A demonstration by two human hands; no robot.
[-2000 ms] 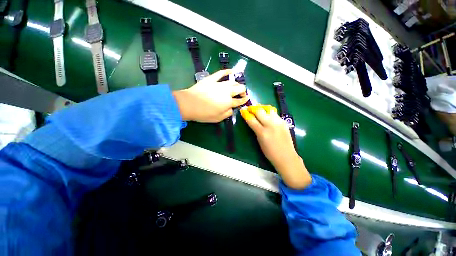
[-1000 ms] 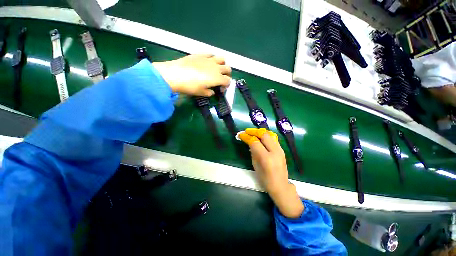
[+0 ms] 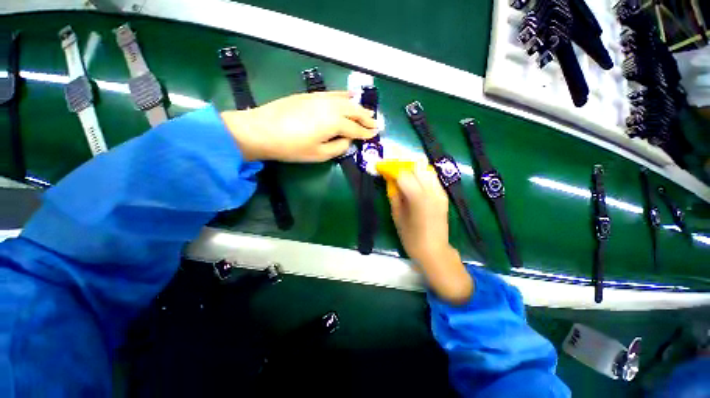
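A black smartwatch (image 3: 371, 158) lies upright in the picture on the green belt, its shiny round back sensor showing. My left hand (image 3: 307, 130) reaches across from the left, its fingertips closed on the strap just above the case. My right hand (image 3: 419, 210), with yellow-orange finger cots, touches the case's right edge with its fingertips; whether they pinch a wipe is hidden. Another black watch (image 3: 348, 165) lies close at the left, partly under my left hand. Two black watches (image 3: 448, 169) (image 3: 491, 184) lie at the right with sensor backs up.
A white-strapped watch (image 3: 79, 95) and a beige-strapped one (image 3: 145, 92) lie left. Pale rails (image 3: 319, 260) border the belt. A white foam tray (image 3: 498, 70) holds black straps beyond it. A bottle (image 3: 595, 351) lies near right; dark watches (image 3: 331, 322) are on the near bench.
My left fingers now grip a watch whose round sensor back shows, where a grey square face showed before. My right fingertips have moved up from the strap area to the case. The view has shifted.
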